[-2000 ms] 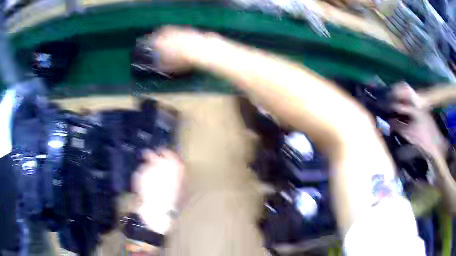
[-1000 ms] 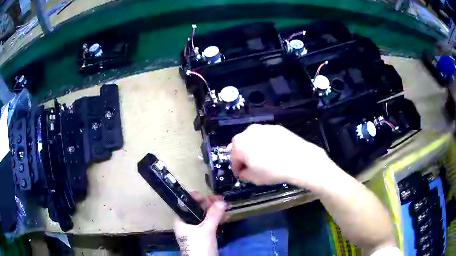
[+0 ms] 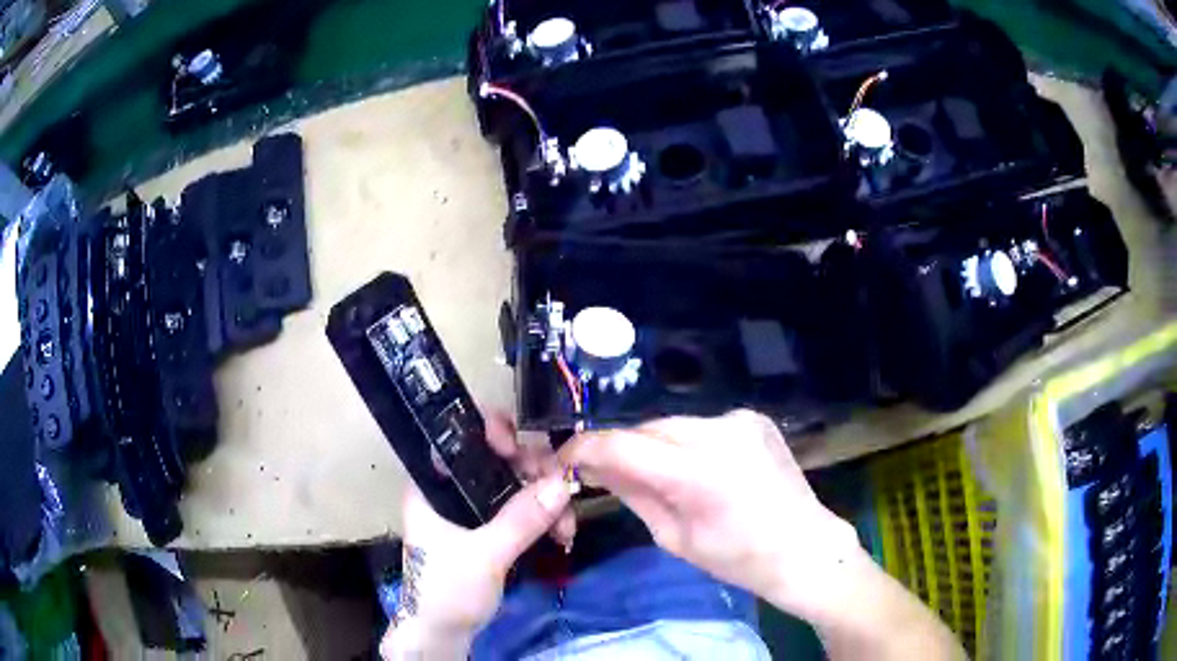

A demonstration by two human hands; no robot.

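A black control panel [image 3: 426,387] lies tilted in my left hand [image 3: 471,549], its back with pale circuit parts facing up. The left fingers and thumb close on its near end. My right hand [image 3: 710,497] pinches thin lead wires [image 3: 569,377] near their small pale plug, close to the left thumb tip. The wires rise from the nearest black housing [image 3: 697,323], beside its round silver-white component [image 3: 603,333]. Whether the plug touches the panel cannot be told.
Several more housings [image 3: 762,142] stand behind and to the right. Button panels [image 3: 142,349] are stacked at left by clear plastic wrap. A yellow basket [image 3: 1058,375] with black parts is at right. A green conveyor [image 3: 374,52] runs beyond the bench; a cardboard box [image 3: 271,607] is below.
My right hand has moved from the nearest housing down beside the left hand, with the wires in its fingertips. The panel is turned more face-on. The view has shifted, with housings higher in it.
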